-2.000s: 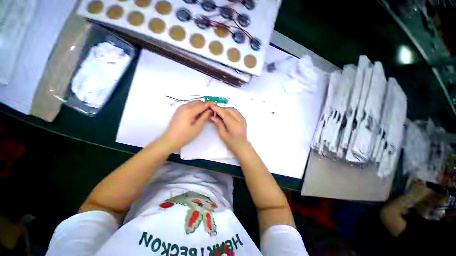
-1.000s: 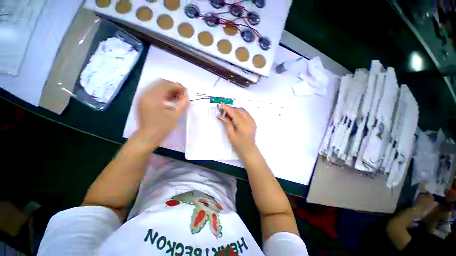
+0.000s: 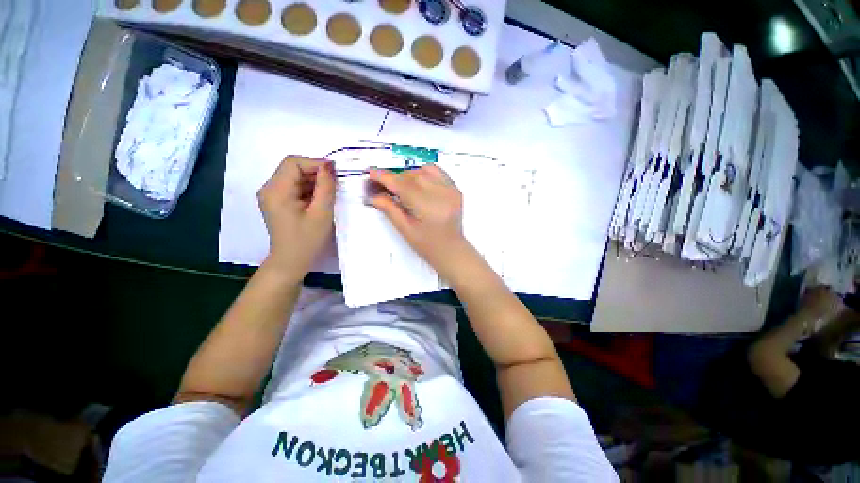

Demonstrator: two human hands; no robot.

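A green circuit board (image 3: pixel 415 154) lies near the upper edge of a small white card panel (image 3: pixel 382 255), on a large white sheet. Dark lead wires (image 3: pixel 356 149) run left from the board, and a thin wire curves to its right. My left hand (image 3: pixel 300 203) is left of the board, its thumb and fingertips closed on a thin dark wire. My right hand (image 3: pixel 420 203) is just below the board over the card, fingertips pinched near the wires; what they hold is too small to tell.
The speaker tray (image 3: pixel 316 40) stands behind the work. A plastic tub (image 3: pixel 193 141) with white slips is at left. A small translucent bottle (image 3: pixel 533 63) and crumpled tissue (image 3: pixel 587 90) lie behind right. Stacked card assemblies (image 3: pixel 702 160) stand right on brown cardboard (image 3: pixel 674 297). Another person's arm (image 3: pixel 783 354) is far right.
My left hand, blurred one second ago, is now still and pinching a wire left of the board. My right hand has moved left over the card. The whole view has shifted.
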